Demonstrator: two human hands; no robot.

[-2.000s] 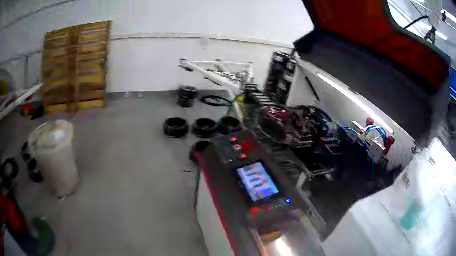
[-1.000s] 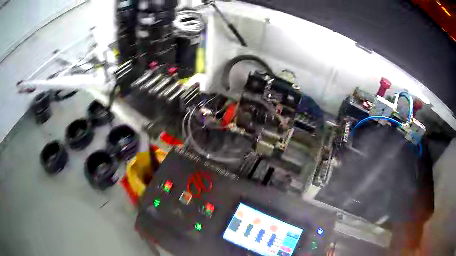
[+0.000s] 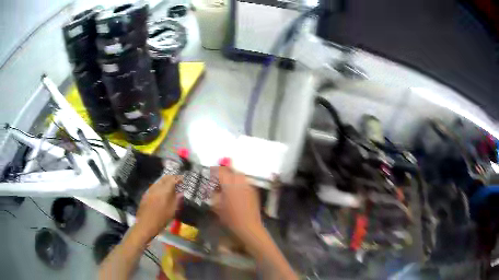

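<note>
The wire straightener [image 3: 196, 185], a dark block with rows of shiny ribbed rollers, lies at the middle left of the head view. Two pink-red knobs [image 3: 184, 153] stand above its rollers. My left hand [image 3: 160, 198] is at the near left side of the rollers, fingers bent against them. My right hand [image 3: 236, 198] is at their right end, just below the right knob. Both hands are bare and blurred, and I cannot tell whether the fingers grip a part or a wire.
The white guide frame [image 3: 82, 158] stands at left, with black coils [image 3: 51, 248] on the floor below. Wrapped coil stacks [image 3: 127, 76] stand on a yellow pallet [image 3: 189, 82]. The blurred machine mechanism [image 3: 361, 219] fills the right. A yellow bag [image 3: 174, 262] hangs below the straightener.
The view has moved left and closer to the straightener. Both my hands have come into view at its rollers. The control panel has left the picture.
</note>
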